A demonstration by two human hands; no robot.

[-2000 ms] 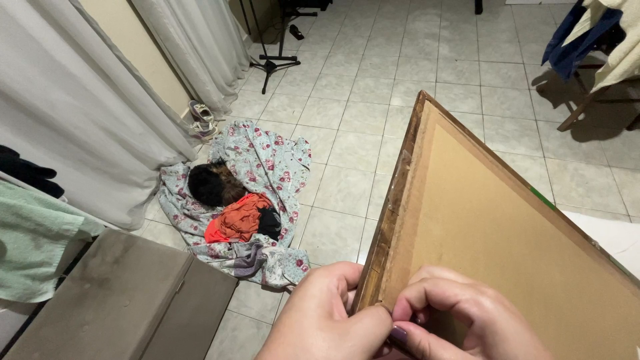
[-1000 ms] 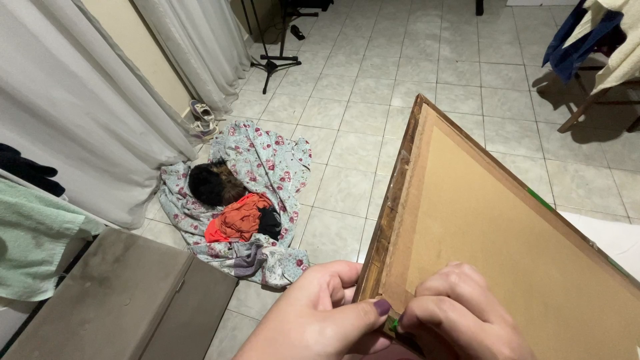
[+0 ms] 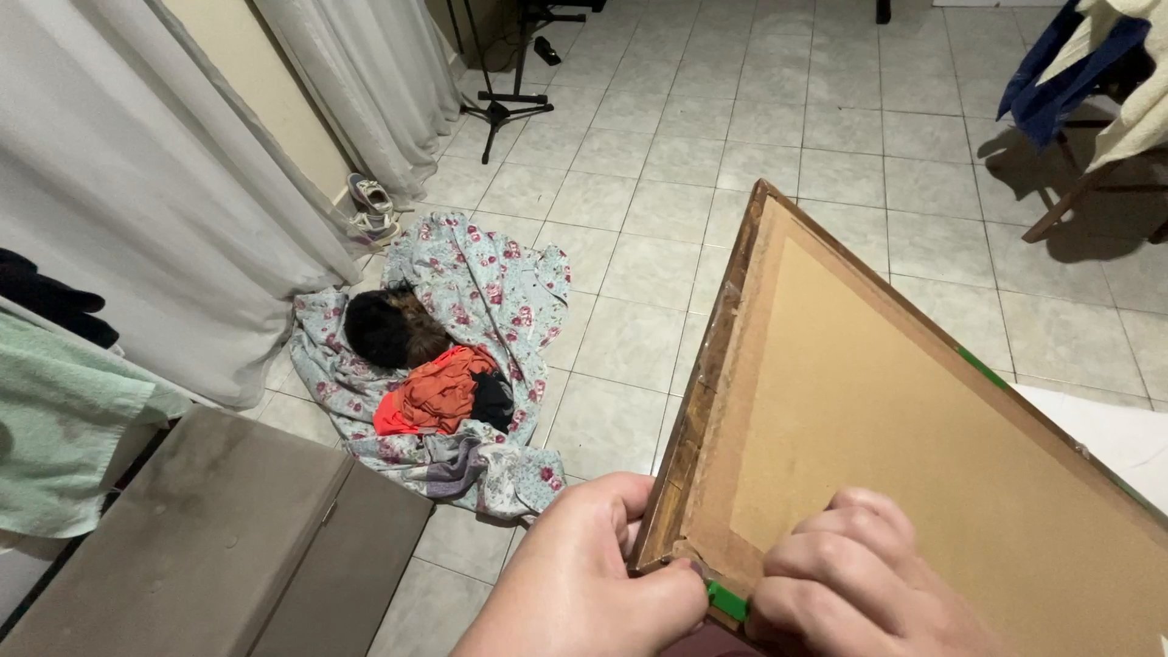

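A wooden picture frame is seen from its back, tilted, with a tan backing board and brown paper tape along its edges. My left hand grips the frame's lower left corner, thumb on the back face. Curled fingers of my right hand touch the lower edge just right of that thumb. Between the two hands a short strip of green tape shows at the edge; whether my right fingers pinch it is hidden. More green tape lies along the upper right edge.
Left of the frame, a flowered cloth lies on the tiled floor with a dark furry animal and orange clothing. A grey cabinet is at lower left, a black stand at the back, a draped chair at right.
More green tape now shows at the lower edge between my hands. My right hand has shifted slightly right, and the frame's top corner has dropped a little. My left hand still holds the corner.
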